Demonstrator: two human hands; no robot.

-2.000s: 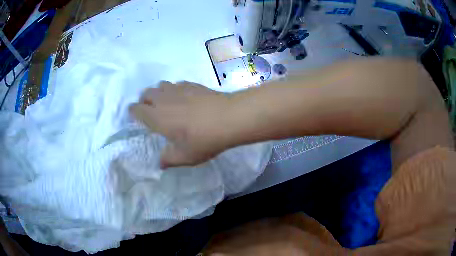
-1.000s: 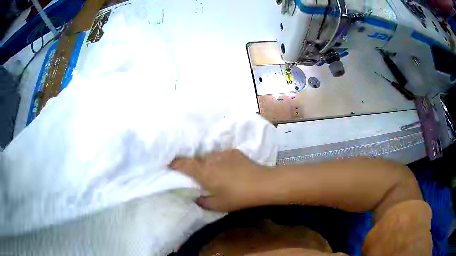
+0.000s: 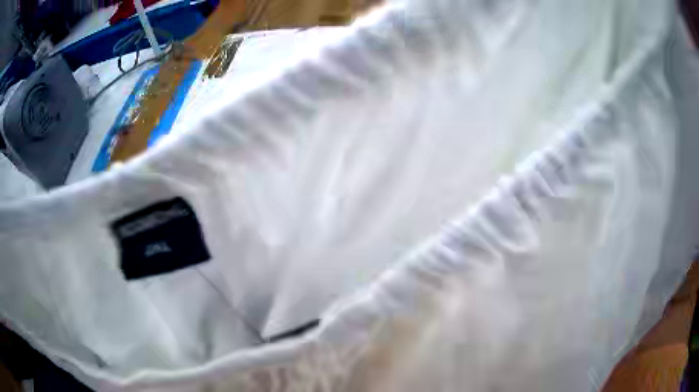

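The white garment (image 3: 306,176) is raised close to the camera and fills most of the view. Its gathered edge forms a wide opening, with crinkled cloth along the far and near rims. A black label (image 3: 161,238) with pale lettering sits on the inner side at the left. A small dark strip shows at the near rim, low in the middle. Neither of my hands can be made out; a patch of skin or brown sleeve shows at the lower right edge.
A grey speaker-like device (image 3: 47,119) stands at the far left. Blue and brown tape (image 3: 149,115) runs over the white table (image 3: 264,57). A blue bin edge (image 3: 115,38) lies behind. The cloth hides the sewing machine.
The garment has come up from the table towards the camera, its opening and black label now showing. The hand seen on the cloth is no longer visible, and the machine is covered from view.
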